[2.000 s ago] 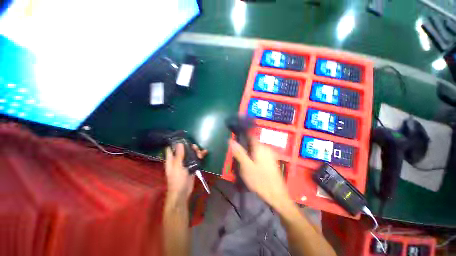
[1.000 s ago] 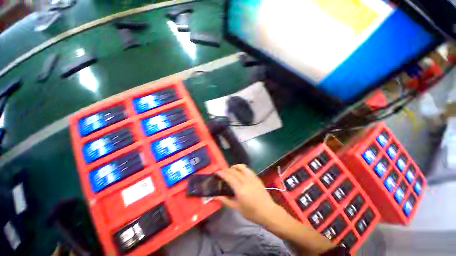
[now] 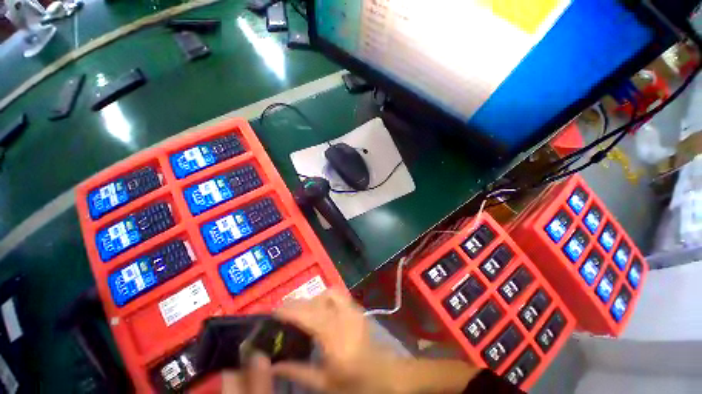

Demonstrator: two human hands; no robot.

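My right hand [image 3: 346, 338], blurred, holds a black phone [image 3: 269, 338] with a yellow-green mark over the near end of the red tray [image 3: 146, 327]. Blurred fingertips show at the bottom edge; I cannot tell whether they are my left hand's. The tray holds several keypad phones [image 3: 250, 262] with blue screens up. Two near pockets show white labels [image 3: 185, 304] and no phone. A black phone with its labelled back up [image 3: 178, 369] lies in the nearest left pocket, partly covered by the held phone. The held phone's lower end is hidden.
A black scanner [image 3: 331, 212] lies right of the tray, by a mouse [image 3: 346, 165] on a pale pad [image 3: 392, 181]. A monitor [image 3: 462, 69] stands behind. Two filled tray stacks [image 3: 500, 308] are at lower right, with a white cable [image 3: 400, 277]. Dark pieces [image 3: 119, 88] lie on the far bench.
My right hand has moved left with the phone, from the right near pocket toward the left one, uncovering the right pocket's label. The view has shifted slightly, after an earlier swing right.
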